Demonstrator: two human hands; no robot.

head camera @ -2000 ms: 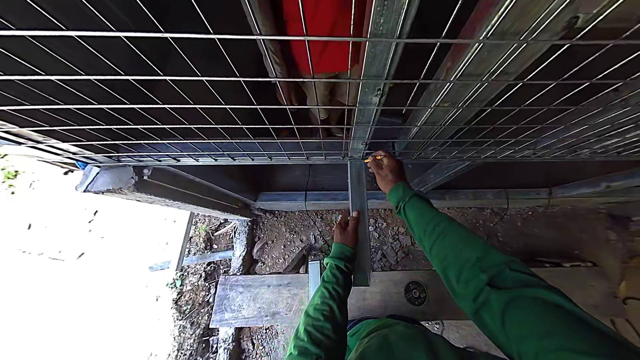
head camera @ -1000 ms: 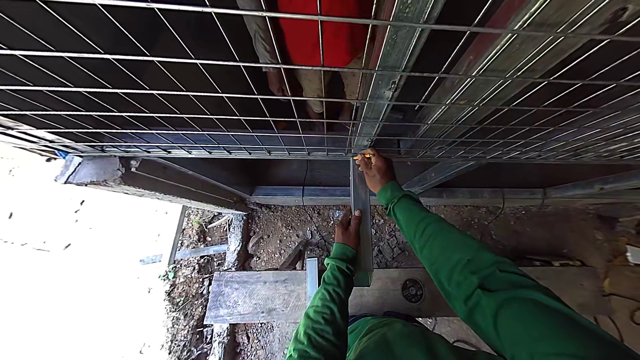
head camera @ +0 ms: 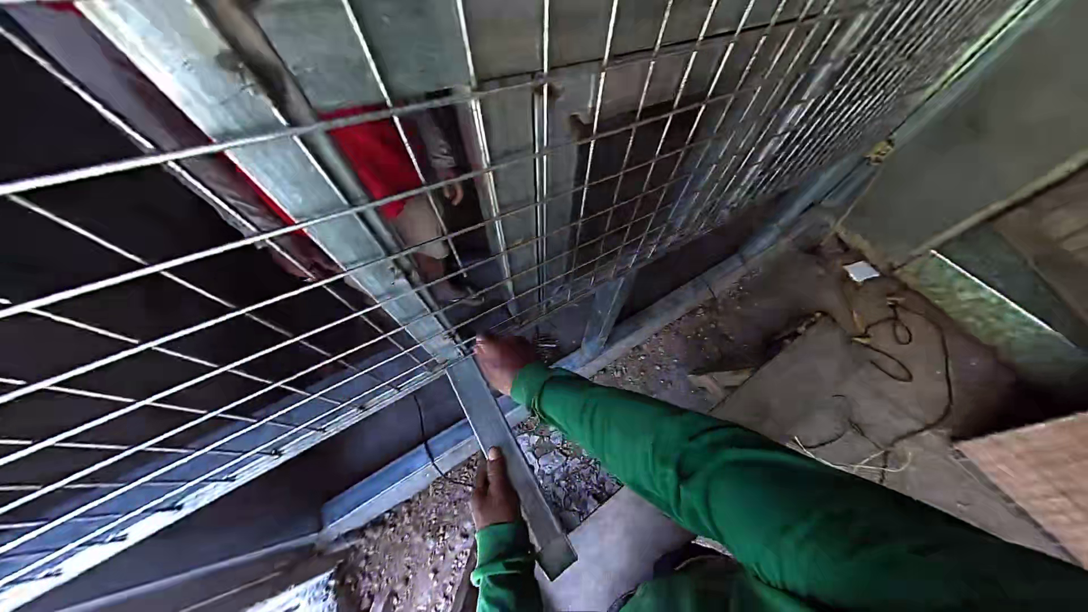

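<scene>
A metal bar (head camera: 501, 442), flat-faced and grey, slants down from the lower edge of the welded wire mesh (head camera: 340, 246). My left hand (head camera: 495, 493) rests against the bar's left side, fingers up, its far side hidden. My right hand (head camera: 505, 359) is at the bar's upper end, beside the mesh edge and the foot of a galvanized steel post (head camera: 340, 221). The fingers of my right hand are blurred, and whether something is between them cannot be made out. Both forearms wear green sleeves.
Behind the mesh stands a person in a red shirt (head camera: 370, 157). A steel base rail (head camera: 408, 480) runs along the gravel (head camera: 561, 467). To the right, a cord (head camera: 948, 374) lies looped on a flat board, near a white piece (head camera: 861, 271). A brown panel (head camera: 1037, 476) is at the right edge.
The view has swung to the right. Both hands remain at the bar. The yellow thing that showed in my right fingers earlier cannot be made out now.
</scene>
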